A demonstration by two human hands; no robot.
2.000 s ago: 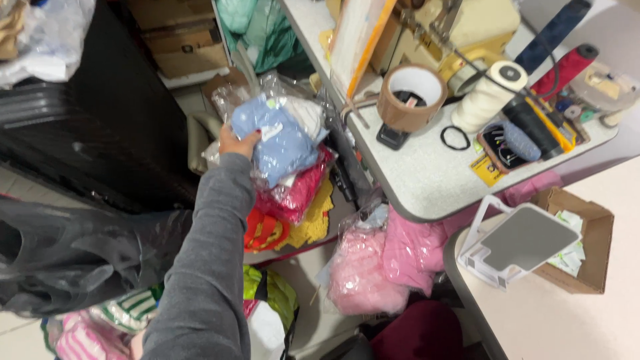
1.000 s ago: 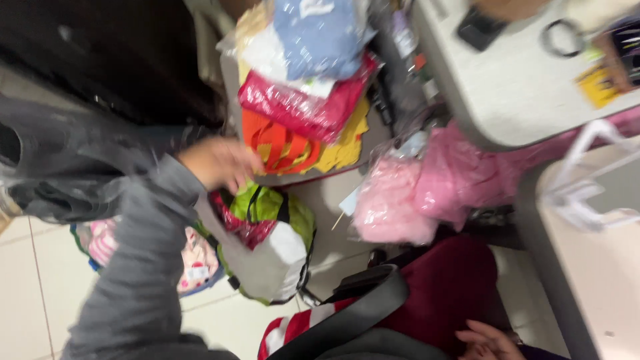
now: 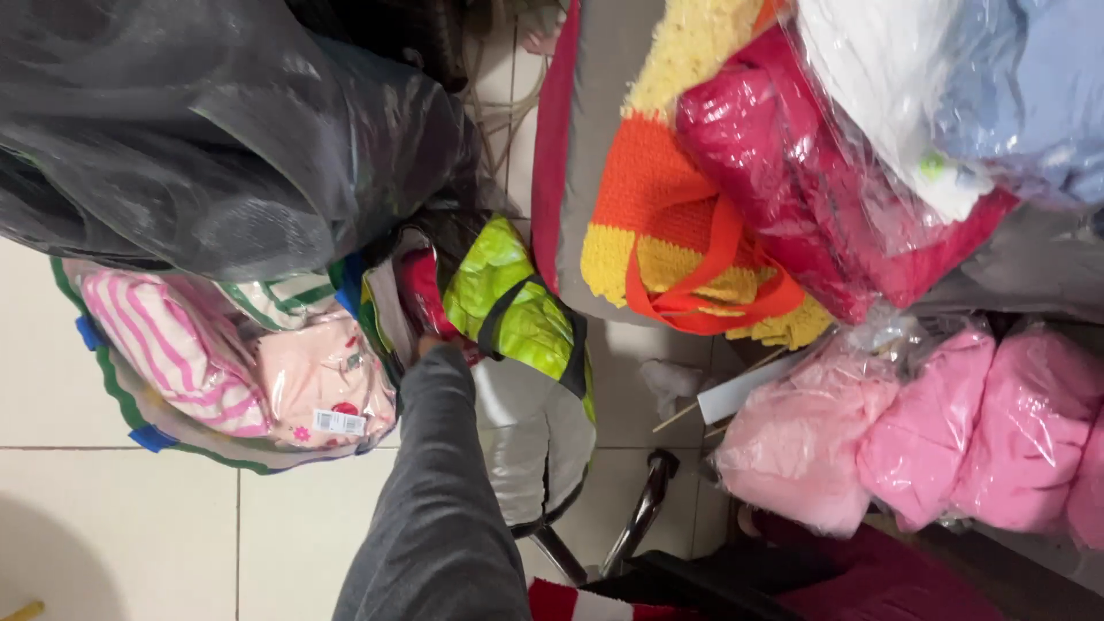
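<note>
My left hand (image 3: 438, 347), at the end of a dark grey sleeve, reaches into a lime-green and silver bag (image 3: 517, 323) with black handles. Most of the hand is hidden inside, beside a crimson plastic-wrapped item (image 3: 424, 293); whether it grips anything does not show. To its left, a clear bag with green edging (image 3: 116, 388) holds a pink-striped packet (image 3: 177, 354), a pale pink packet (image 3: 323, 379) with a tag, and a green-and-white striped item (image 3: 289, 297). My right hand is out of view.
A large black plastic bag (image 3: 233, 129) fills the upper left. On a grey surface at the upper right lie an orange and yellow knitted item (image 3: 655, 164) and crimson (image 3: 776, 147), white and blue wrapped garments. Pink packets (image 3: 931, 423) lie below; metal chair legs (image 3: 642, 509) stand nearby.
My left hand has gone from the blue wrapped garment on the pile, past the pile's edge, down into the green bag. My right hand, seen a second ago, has left the view.
</note>
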